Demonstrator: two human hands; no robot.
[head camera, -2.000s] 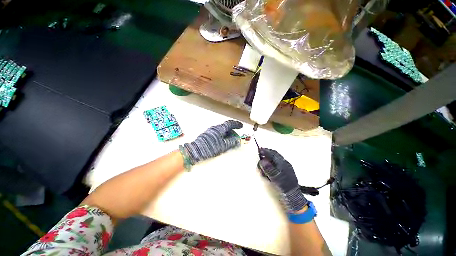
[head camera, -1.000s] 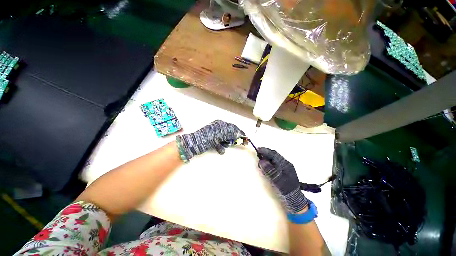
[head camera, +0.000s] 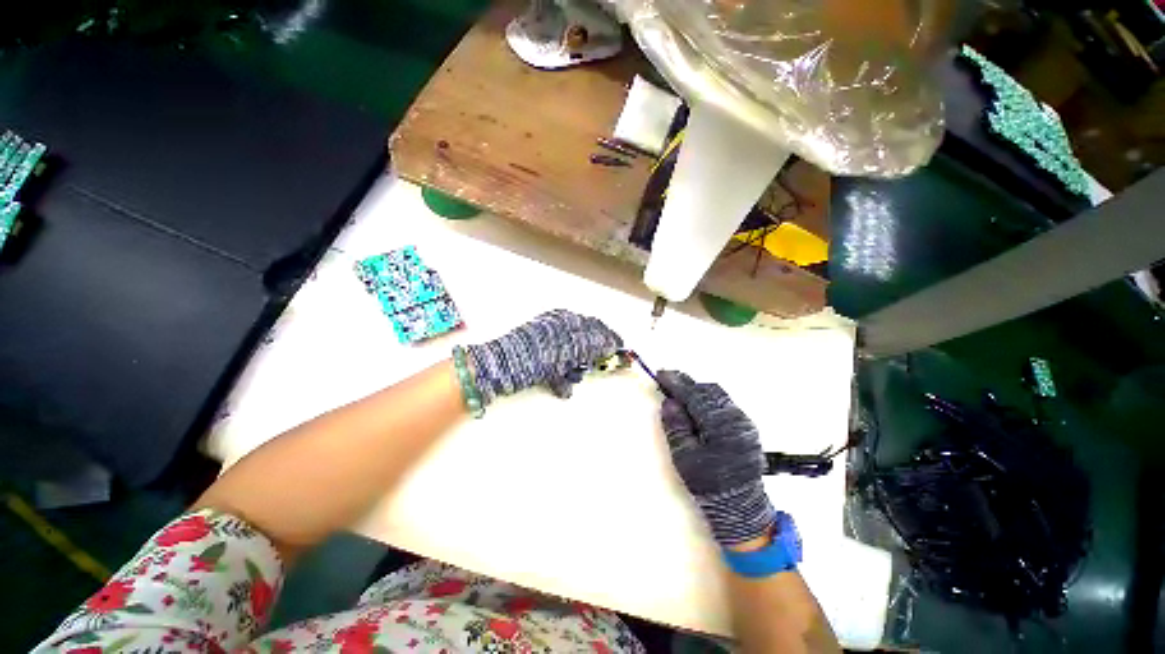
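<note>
My left hand (head camera: 549, 354), in a grey mottled glove, holds a small circuit board (head camera: 616, 363) between its fingertips, mostly hidden by the fingers. My right hand (head camera: 709, 441), in a like glove, is shut on a black power cable (head camera: 649, 371). The cable's thin end meets the board at my left fingertips. The rest of the cable shows beyond my right hand, over the white board (head camera: 537, 492). The white tapering arm (head camera: 715, 211) points down above my hands; its dark tip (head camera: 658, 307) does not touch the work.
A group of green circuit boards (head camera: 408, 295) lies at left on the white board. The wooden base (head camera: 511, 160) stands behind. A black cable pile (head camera: 984, 505) and a grey post (head camera: 1022, 275) are at right. A black mat (head camera: 153, 281) is at left.
My left hand has turned its fingers down and brought the board to the cable end, away from the tip. My right hand has rotated slightly; the cable beyond it has shifted.
</note>
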